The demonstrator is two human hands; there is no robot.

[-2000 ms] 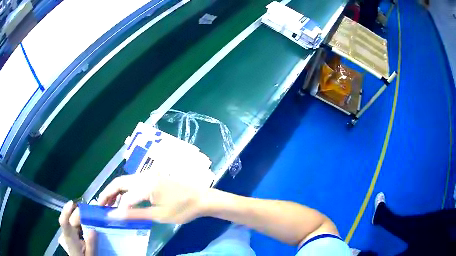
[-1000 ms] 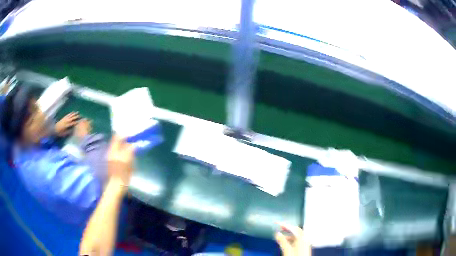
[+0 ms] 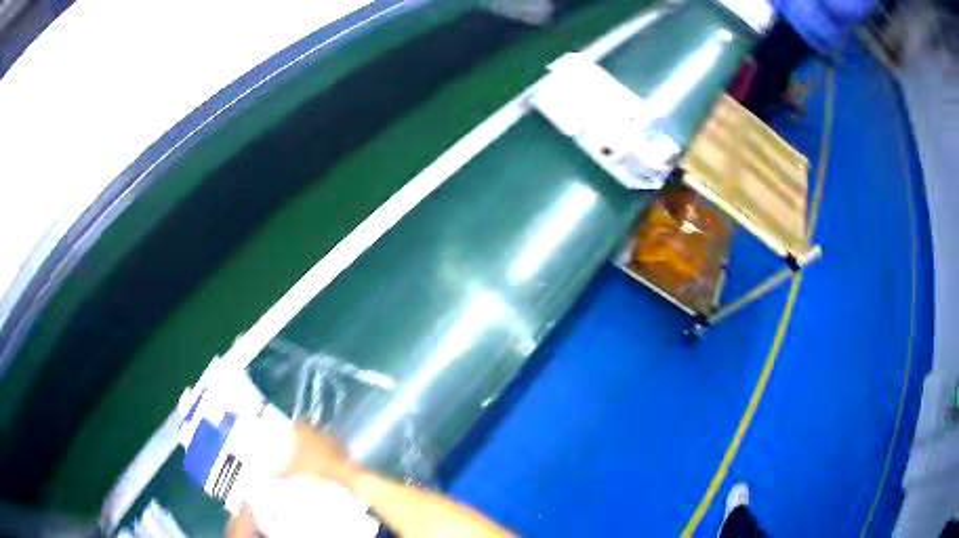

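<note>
A stack of flat white carton blanks [image 3: 276,478] with blue panels and dark print lies on the green bench at the lower left. My right hand [image 3: 315,454] is on top of the stack, blurred, its fingers partly lost against the bright white blanks. Whether it grips a blank is unclear. Only a small blurred part of my left hand [image 3: 242,522] shows at the bottom edge, beside the stack's near side. Its fingers cannot be made out. Shiny clear plastic strands [image 3: 321,384] lie just beyond the stack.
Another stack of white blanks [image 3: 605,121] lies farther up the bench [image 3: 431,284]. A pale rail separates it from the darker green conveyor. A trolley [image 3: 749,173] with orange-brown bagged items [image 3: 678,247] stands right of the bench. A person in blue [image 3: 825,21] is at the top right.
The view has swung from the left part of the bench back to the right. My left hand was stretched out with a white-and-blue carton; that carton is out of view. My right hand is now over the stack.
</note>
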